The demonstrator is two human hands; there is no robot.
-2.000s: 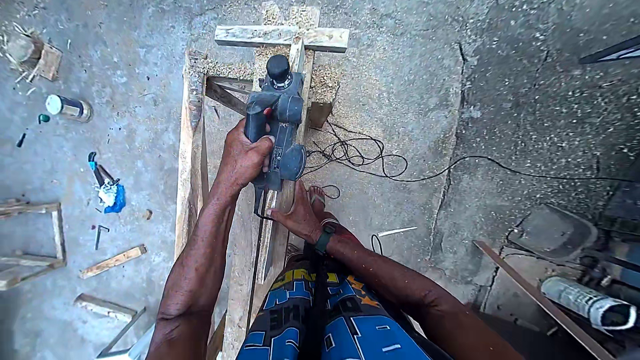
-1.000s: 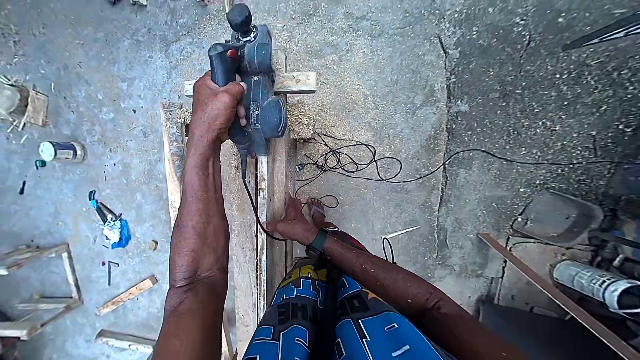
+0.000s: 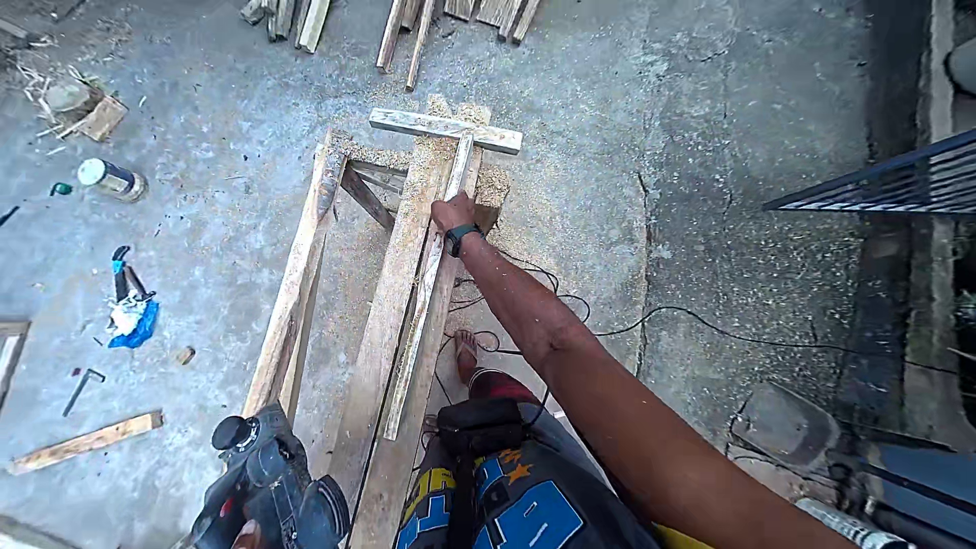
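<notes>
My left hand (image 3: pixel 248 534), mostly cut off at the bottom edge, grips an electric hand planer (image 3: pixel 278 476) beside the lower left of the bench. My right hand (image 3: pixel 454 213), with a watch on its wrist, is closed around a narrow wood strip (image 3: pixel 415 335) lying lengthwise on the bench planks (image 3: pixel 381 328). The strip's far end meets a short wooden crosspiece (image 3: pixel 396 122) that lies across the planks. Wood shavings cover the far end of the bench.
A long timber rail (image 3: pixel 286 313) runs left of the planks. The black cord (image 3: pixel 701 320) loops on the floor near my foot (image 3: pixel 466 354). At left lie a can (image 3: pixel 113 180), a hex key (image 3: pixel 82 391) and a wood offcut (image 3: pixel 88 441). A metal grille (image 3: pixel 884 183) stands at right.
The planer has moved off the wood, from the far end back to the lower left, in my left hand. My right hand has moved forward along the strip. The view has shifted.
</notes>
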